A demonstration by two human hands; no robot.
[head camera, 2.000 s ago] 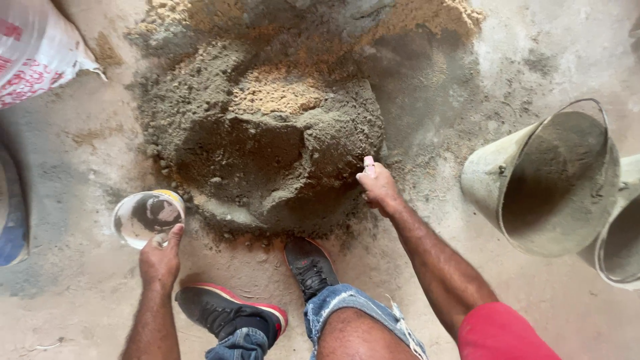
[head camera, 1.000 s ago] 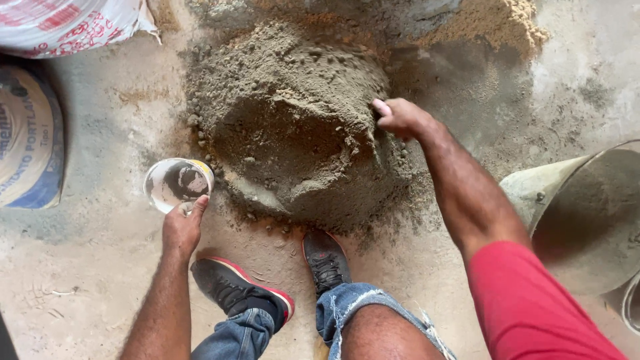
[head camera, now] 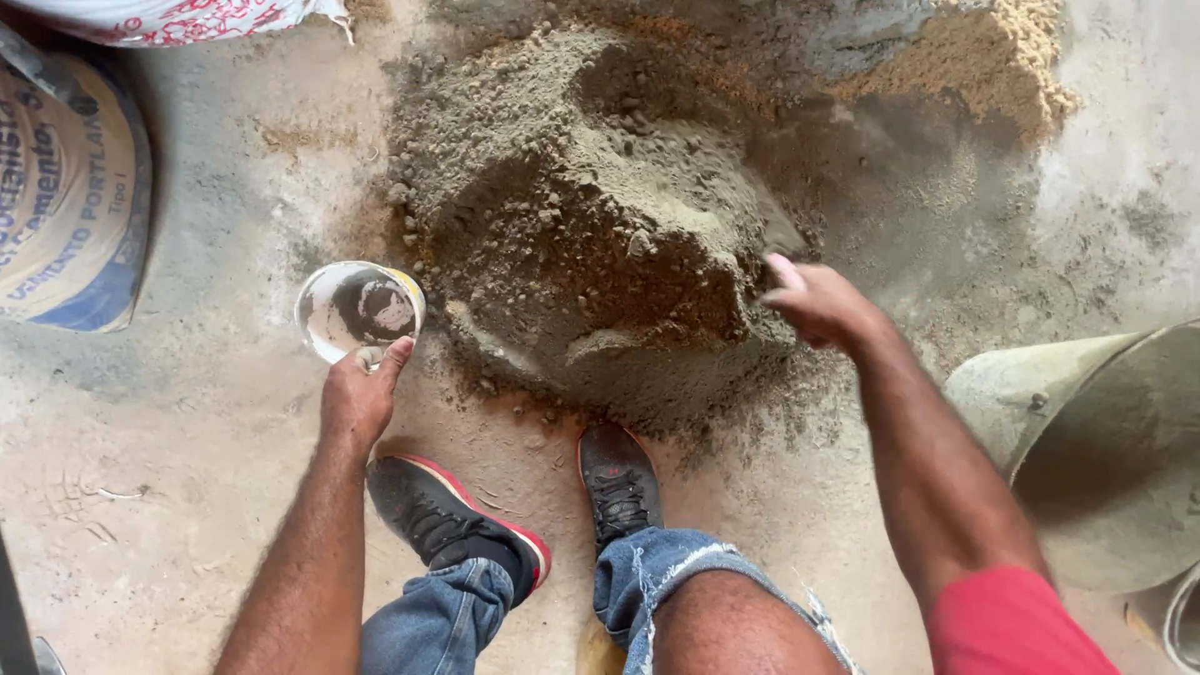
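Observation:
My left hand (head camera: 364, 389) grips the near rim of a small white plastic tub (head camera: 328, 314), which has grey residue inside and sits left of a heap of grey cement and sand mix (head camera: 562, 234). At the heap's right side, my right hand (head camera: 820, 305) is closed around the pinkish handle (head camera: 784, 272) of a tool. The tool's working end is hidden in or behind the mix, so its kind cannot be told. The heap has a hollow on its near side and lies directly on the concrete floor.
A paper cement bag (head camera: 70, 206) stands at the left, below a white woven sack (head camera: 187, 19) with red print. Light brown sand (head camera: 994, 66) lies at the upper right. A large grey bucket (head camera: 1059, 384) is tipped at the right, with part of another container (head camera: 1183, 619) below it. My shoes (head camera: 619, 483) are close to the heap.
The near side of the heap has changed shape, with crumbly mix now where a smoother hollow showed. My left hand still holds the tub. The view has shifted left.

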